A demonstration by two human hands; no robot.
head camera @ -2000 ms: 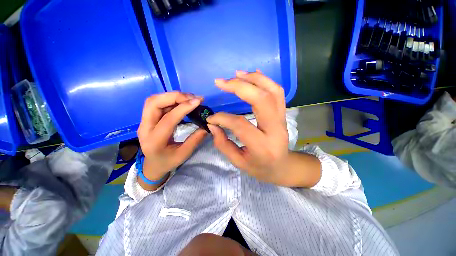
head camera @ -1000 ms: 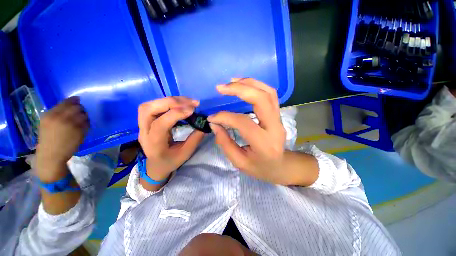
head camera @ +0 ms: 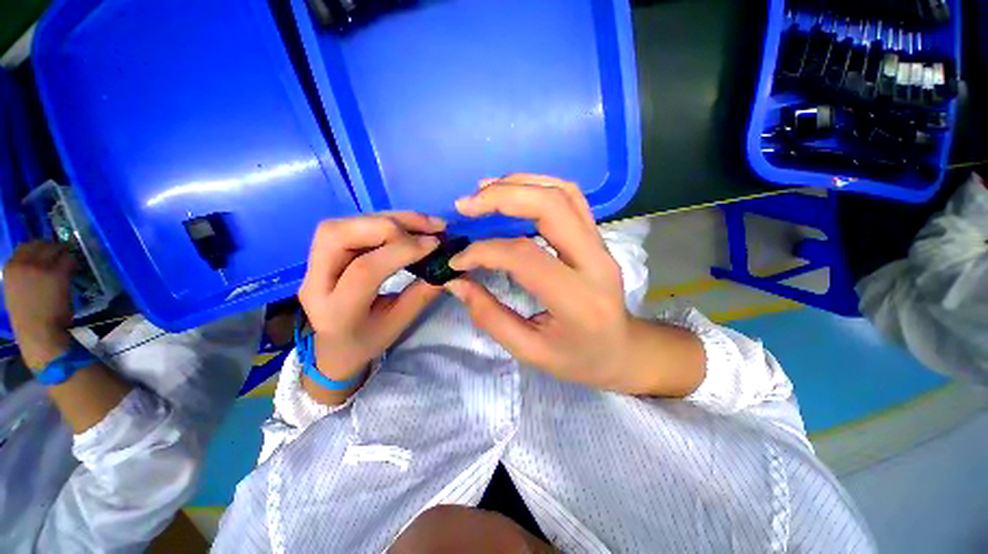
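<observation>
A small black housing [head camera: 439, 263] with a bit of green in its open side is held between the fingertips of both hands, above my lap at the bench edge. My left hand [head camera: 363, 287], with a blue wrist band, grips its left end between thumb and fingers. My right hand [head camera: 553, 281] pinches its right end with thumb and index finger; the other fingers are raised. The fingertips hide part of the housing.
The left blue tray [head camera: 119, 130] holds one black unit [head camera: 208, 239]. The middle blue tray [head camera: 623, 108] has black units at its far edge. The right blue tray [head camera: 758, 162] is packed with black parts. Another person's hand [head camera: 41, 287] is over a clear parts box [head camera: 100, 265]. A grey sleeve [head camera: 926, 281] is at right.
A black unit now lies in the left tray. The other person's hand came in over that tray, then moved left to the clear box. The housing in my hands has tilted slightly.
</observation>
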